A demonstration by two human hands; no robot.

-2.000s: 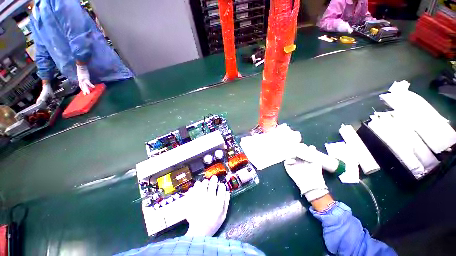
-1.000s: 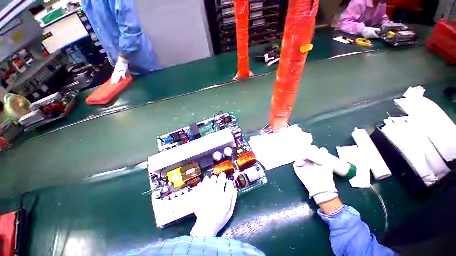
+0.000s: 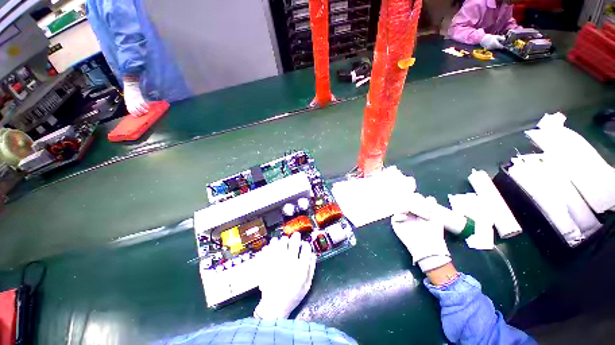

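A green power supply board lies flat in front of me, with long pale heat sinks, a yellow and brown transformer and copper-wound chokes. My left hand, in a white glove, rests on the board's near edge over the lower heat sink; whether it grips is unclear. My right hand, also gloved, holds the white glue syringe with its green cap to the right and a clear hose below. The syringe lies over the white wiping paper; its tip is hard to see.
An orange post rises behind the paper. Spare white tubes and a black box of long white items are at right. Across the bench, one person touches a red pad; another handles a board.
The view has swung right, then slightly back. The person across at left has moved a hand from a board to the red pad. My hands stay in nearly the same places.
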